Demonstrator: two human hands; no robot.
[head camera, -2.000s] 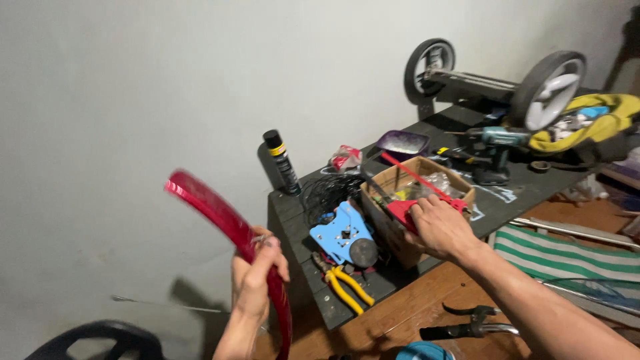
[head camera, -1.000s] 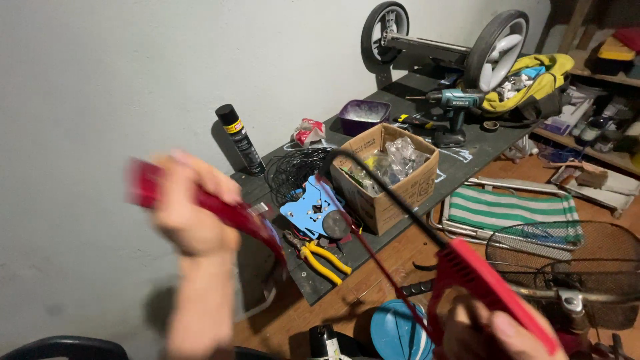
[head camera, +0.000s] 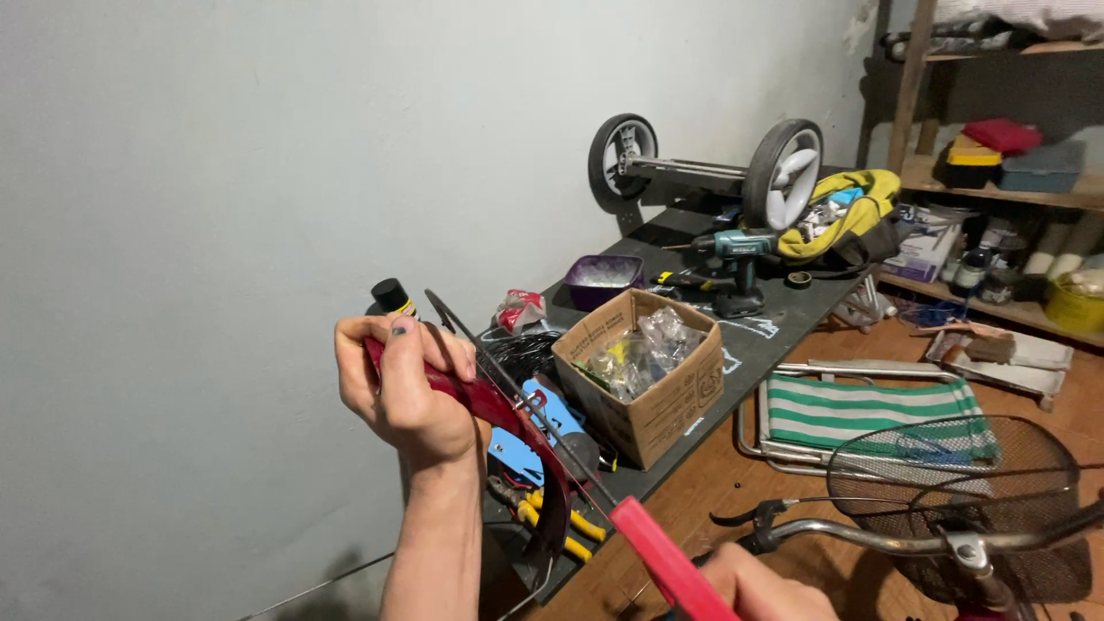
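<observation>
My left hand (head camera: 414, 388) grips a curved dark red bicycle fender (head camera: 496, 404) near its upper end, fingers wrapped around it. At the lower right my right hand (head camera: 759, 586) is closed around the red handle of a hacksaw (head camera: 660, 552). The saw's thin frame slants up to the left across the fender, beside a small metal bracket on it. Whether the blade touches the fender cannot be told. Beyond the fender, yellow-handled pliers (head camera: 573, 530) and a blue plate (head camera: 517, 444) lie on the dark table (head camera: 768, 345). My left hand partly hides a black spray can (head camera: 392, 295).
A cardboard box (head camera: 642, 414) of plastic bags, a purple tub (head camera: 604, 282), a cordless drill (head camera: 737, 259) and a wheeled axle (head camera: 690, 168) stand on the table. A folded striped chair (head camera: 871, 414) and bicycle handlebars with a wire basket (head camera: 957, 492) are at the right.
My right hand was at the cardboard box two seconds ago, holding the red saw handle; the saw now crosses the fender. My left hand has shifted to the fender's upper end.
</observation>
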